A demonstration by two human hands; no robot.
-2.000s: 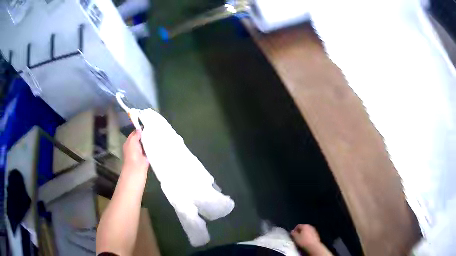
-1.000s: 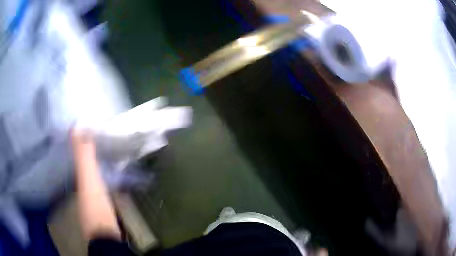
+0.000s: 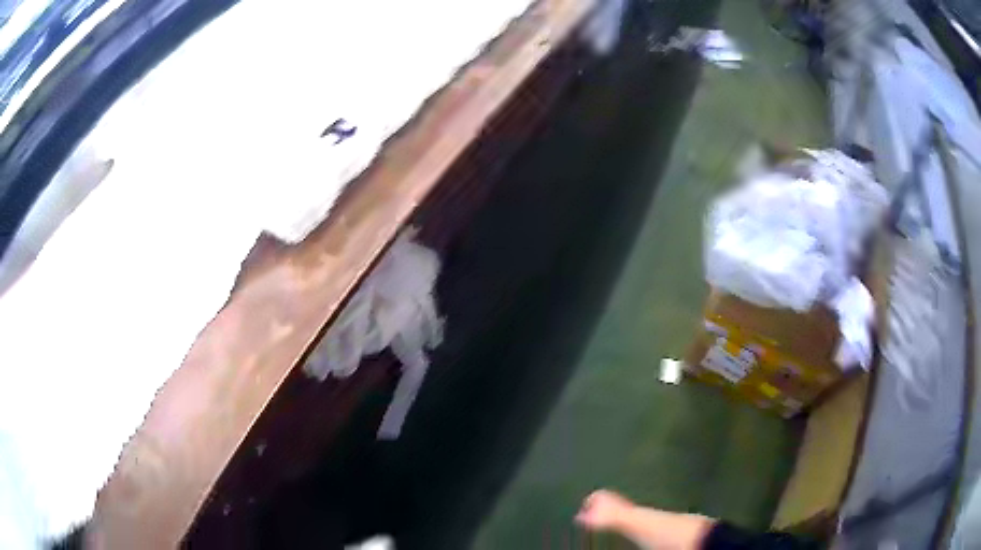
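Note:
My right hand [image 3: 608,510] is small and blurred at the bottom edge, over the green floor, with a dark sleeve to its right. Its fingers look curled, but I cannot tell if it holds anything. My left hand is out of the picture. White cloth layers [image 3: 269,97] cover the wooden table [image 3: 290,290] at the left, with a ragged edge near its rim. A small dark thing [image 3: 339,131] lies on the cloth. A crumpled whitish bundle [image 3: 398,301] shows below the table's rim, with a strip hanging down.
A brown cardboard box [image 3: 769,349] with yellow print stands on the green floor [image 3: 635,430] at the right, topped by whitish plastic bags [image 3: 780,242]. A small white scrap [image 3: 670,371] lies beside it. Grey-white covered material [image 3: 914,322] lines the right side. White scraps [image 3: 710,46] lie farther along the floor.
The view has swung round, so the table is now at the left instead of the right. My left hand and the white piece it held have left the picture. The box has come into view.

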